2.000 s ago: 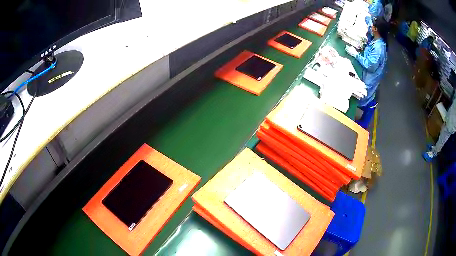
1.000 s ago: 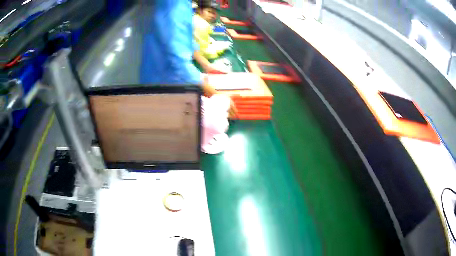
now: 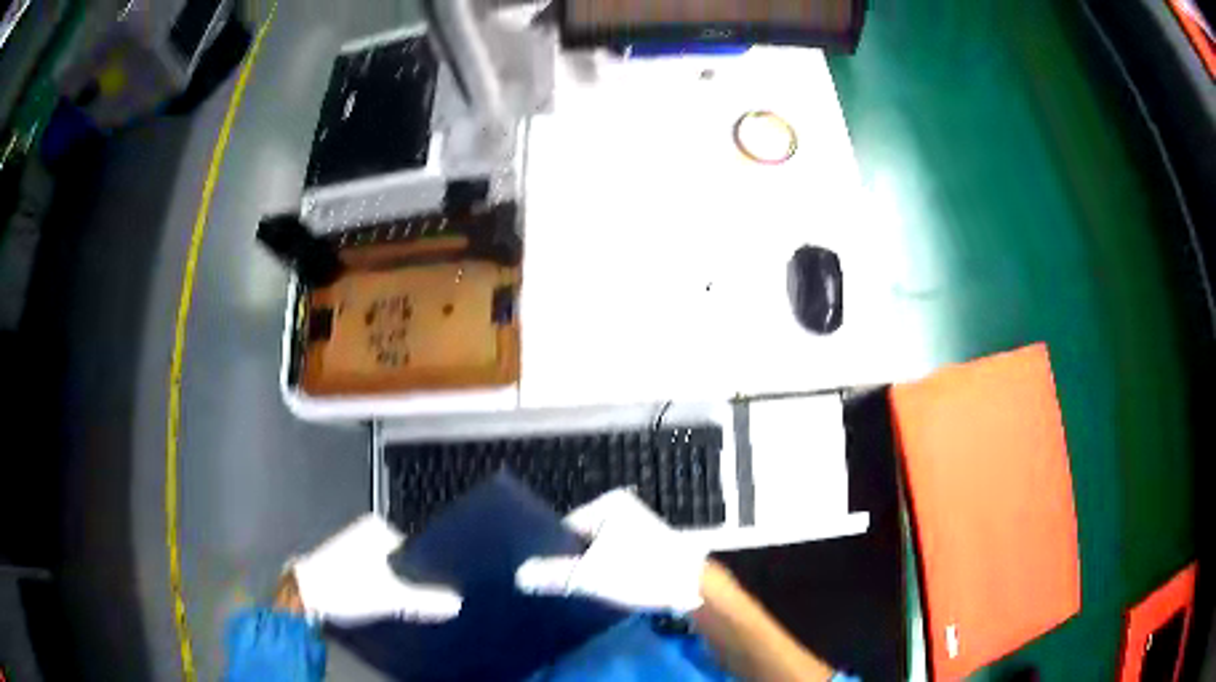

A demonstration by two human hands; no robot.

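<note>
A dark, blurred flat slab, seemingly a tablet, is held low in front of my body, above the near edge of the keyboard. My left hand, in a white glove, grips its left side. My right hand, also white-gloved, grips its right side. The thumbs of both hands lie on its upper face. Its lower part is partly hidden by a blue sleeve. The brown marking fixture, with black blocks at its edges, holds no tablet.
On the white table are a black mouse and a tape roll. The monitor is at the back. A silver column stands behind the fixture. An orange pad lies on the green bench at right; another is at the lower right edge.
The view has swung from the conveyor to the marking table and tilted down. Both gloved hands and the dark slab between them have come into view. The orange pad at right now shows too.
</note>
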